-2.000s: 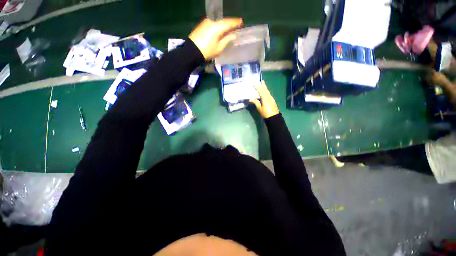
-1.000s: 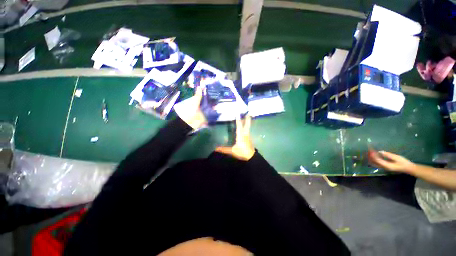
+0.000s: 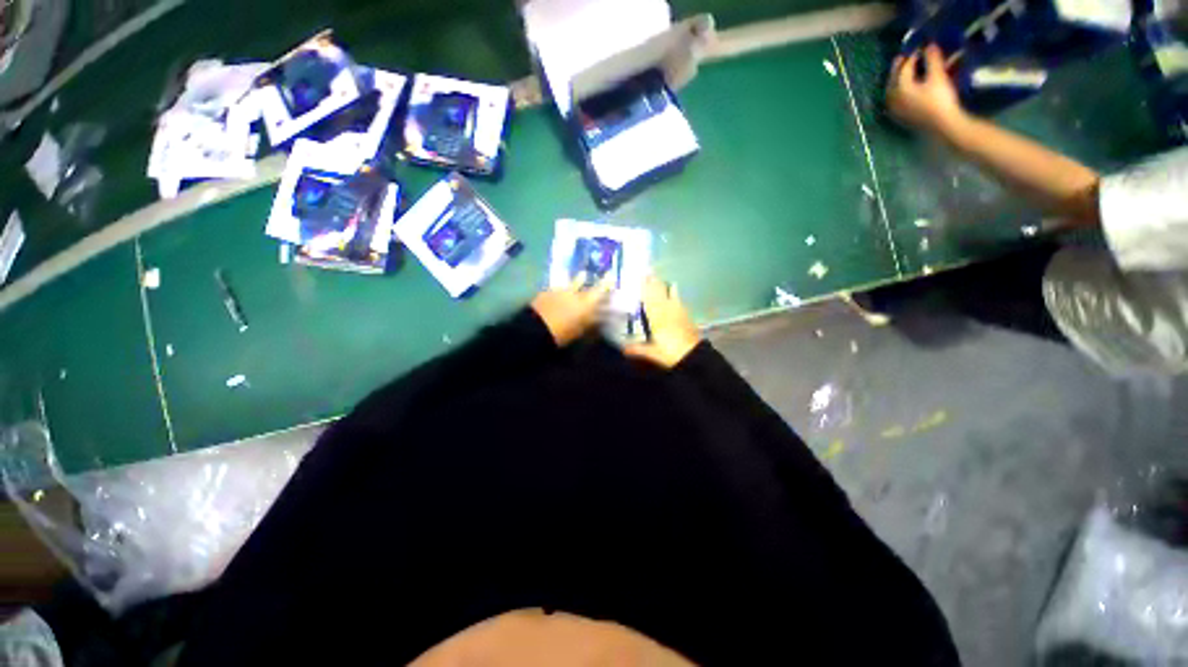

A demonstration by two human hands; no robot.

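A blue and white unit carton (image 3: 599,248) is between my hands near the bench's front edge. My left hand (image 3: 573,310) grips its left near side, and my right hand (image 3: 667,323) holds its right near corner. The fingertips are partly blurred. A blue display box (image 3: 635,138) with its white lid flap raised stands beyond them. Several unit cartons lie to the left, one of them alone (image 3: 456,236) and others (image 3: 334,215) grouped or overlapping.
White paper pieces (image 3: 206,124) lie at the far left beyond the pale rail. A small dark pen-like tool (image 3: 231,298) and scraps lie on the green bench. Another person's hand (image 3: 925,94) touches dark blue boxes (image 3: 997,46) at right. Clear plastic (image 3: 156,521) hangs at left.
My hands have moved from the carton pile to the bench's front edge with one unit carton. The large blue boxes have shifted to the upper right, with the other person's hand now on them.
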